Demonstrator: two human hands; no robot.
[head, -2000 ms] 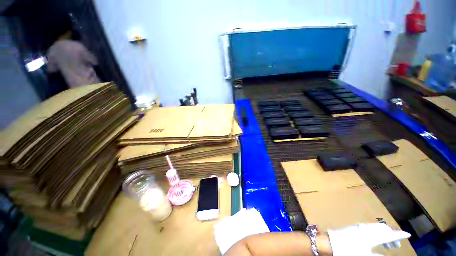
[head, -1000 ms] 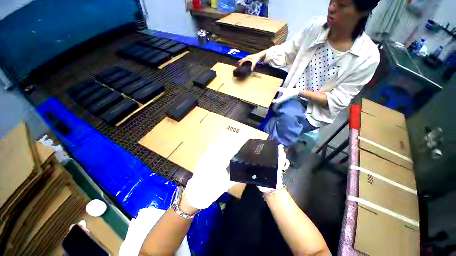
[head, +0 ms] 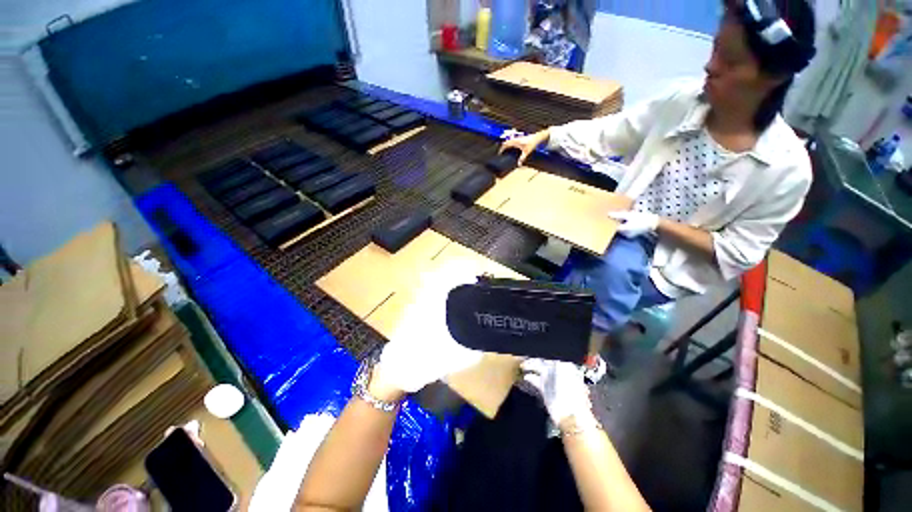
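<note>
The black printed housing [head: 520, 319] is held up in front of me, its wide face with grey "TRENDNET" lettering towards me. My left hand [head: 425, 335], in a white glove, grips its left end. My right hand [head: 557, 388], also gloved, is just below its lower edge with fingers bent; whether it touches or holds anything cannot be told. Behind my left hand a cardboard sheet [head: 365, 285] lies partly on the mesh belt [head: 345, 245], with one black housing [head: 402, 230] at its far end.
A person [head: 700, 170] sits across the belt, one hand on a housing [head: 503, 162] by another cardboard sheet [head: 560, 205]. More housings stand in rows near the blue dryer hood [head: 200, 60]. Cardboard stacks [head: 90, 330] and a phone [head: 188, 470] are at left, a pink-edged bench [head: 738, 420] at right.
The housing in my left hand has turned so its lettered face shows. My right hand has moved from its right side to below it. The other person's housing has moved onto the belt side.
</note>
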